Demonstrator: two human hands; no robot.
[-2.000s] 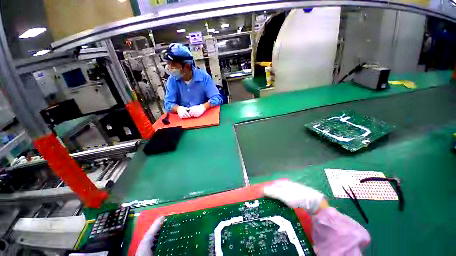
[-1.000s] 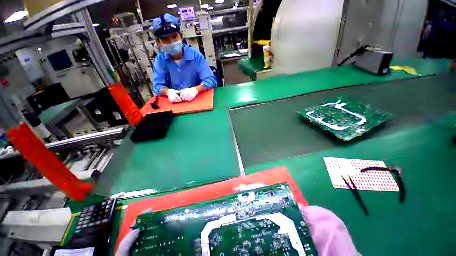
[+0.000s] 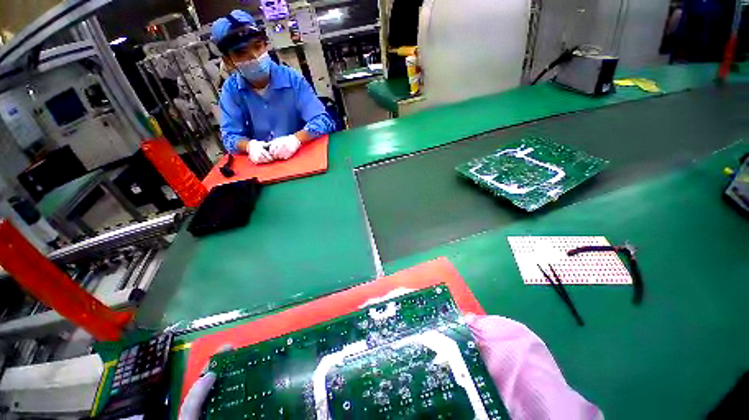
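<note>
A large green circuit board [image 3: 279, 379] with a white band in an open loop lies over the red-orange mat [image 3: 328, 310], near the bottom edge. My left hand [image 3: 195, 397], in a white glove, is at the board's left edge, partly cut off by the frame; it holds that edge. My right arm in a pink sleeve reaches the board's right edge; the right hand is mostly hidden, with only a little white showing at the board's corner, so its grip cannot be seen.
Tweezers [image 3: 562, 295] and side cutters [image 3: 634, 271] lie on a dotted white sheet [image 3: 534, 250] at right. Another board [image 3: 534, 174] lies on the belt. A calculator [image 3: 141, 366] is at left. A co-worker [image 3: 275, 107] sits opposite by a black pad [image 3: 226, 207]; a grey box [image 3: 588, 72] stands behind.
My right hand has gone from the board's top edge to its right side. The board now sits at a slant. The view has shifted, and the co-worker now faces forward.
</note>
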